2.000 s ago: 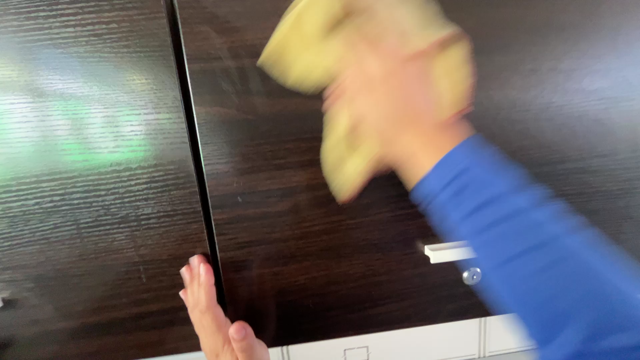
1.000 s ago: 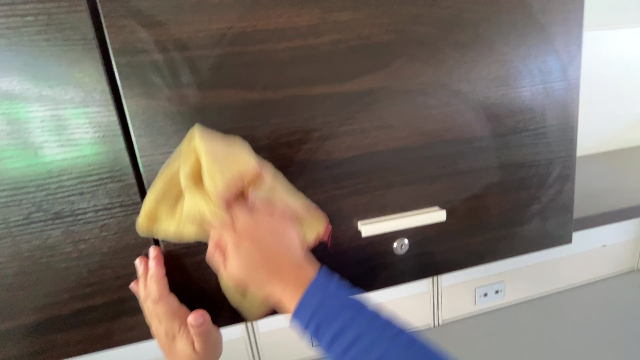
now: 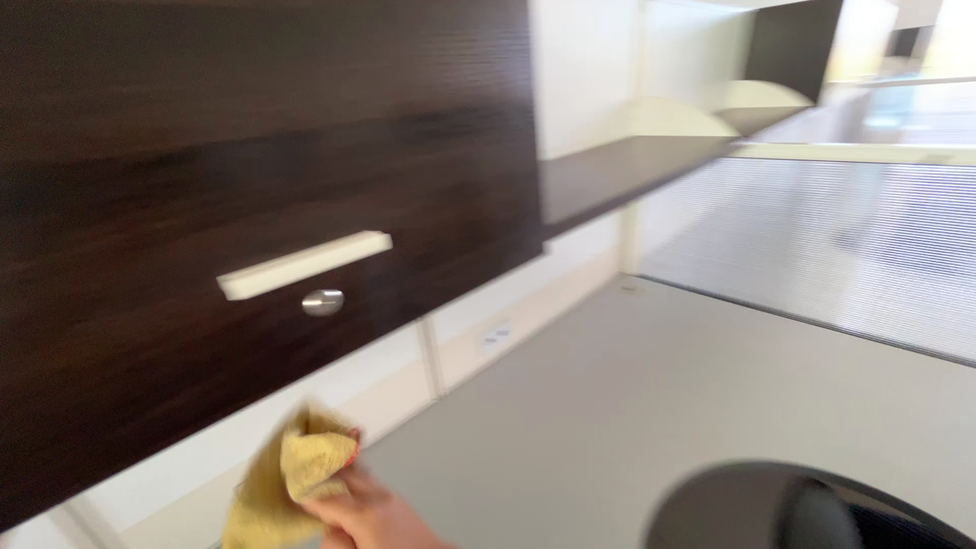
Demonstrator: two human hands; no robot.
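A yellow cloth [image 3: 305,473] with a red edge hangs bunched in my right hand [image 3: 374,511], low in the view and blurred by motion. Both are below the bottom edge of a dark wood-grain cabinet door [image 3: 267,152], and the cloth looks apart from the door. On the door are a pale bar handle [image 3: 305,265] and, just under it, a round metal lock [image 3: 323,302]. My left hand is out of view.
Under the cabinet runs a pale wall panel with a socket [image 3: 496,335]. A grey desk surface [image 3: 549,427] spreads below, with a dark rounded object [image 3: 732,511] at lower right. Right of the door is an open shelf [image 3: 610,175], and beyond it a ribbed translucent partition [image 3: 808,236].
My right hand has taken the cloth from the door's face down below its lower edge. My left hand, earlier against the lower left of the door, has left the view. The view has swung right.
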